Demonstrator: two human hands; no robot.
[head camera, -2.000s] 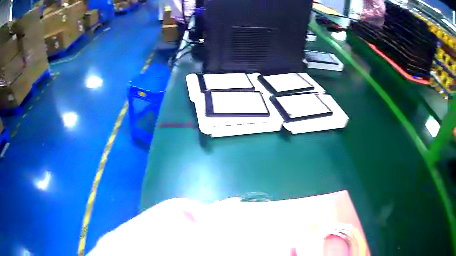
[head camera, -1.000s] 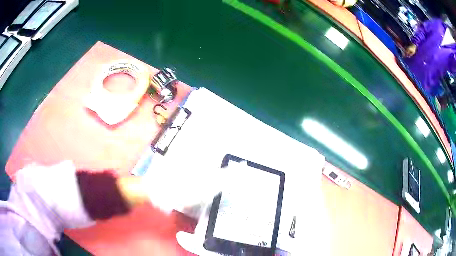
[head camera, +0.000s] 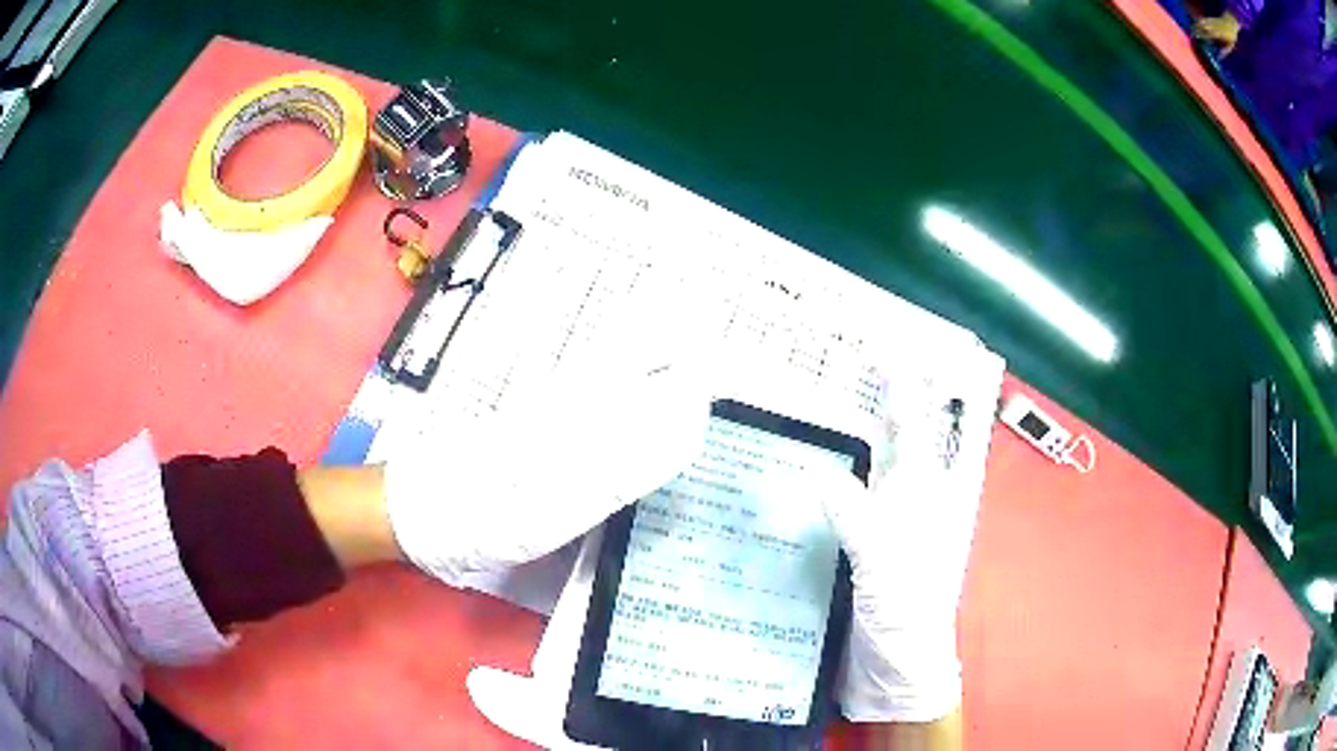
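A black-framed e-reader (head camera: 719, 587) with text lines on its screen lies over a white tray (head camera: 513, 701) and the record sheets (head camera: 792, 330). My left hand (head camera: 550, 470), in a white glove, reaches in from the left, its fingers over the e-reader's upper left edge. My right hand (head camera: 887, 602), also gloved, lies along the e-reader's right side, with fingers over the upper screen. The fingertips blend into the bright paper and screen, so their grip cannot be told. The clipboard's dark clip (head camera: 452, 301) is at the sheets' left end.
Yellow tape roll (head camera: 345, 162) with white tissue (head camera: 242, 257), metal counter (head camera: 421, 140) and small hook (head camera: 409, 247) lie on the red-orange mat (head camera: 279, 382). A white device (head camera: 1044, 430) is right of the sheets. More e-readers (head camera: 1273, 470) are at the right. A purple sleeve (head camera: 1290, 66) shows top right.
The view has turned from the bench with trays down to the clipboard. My right hand has come into view at the e-reader's right side. My left hand now reaches over its upper left edge.
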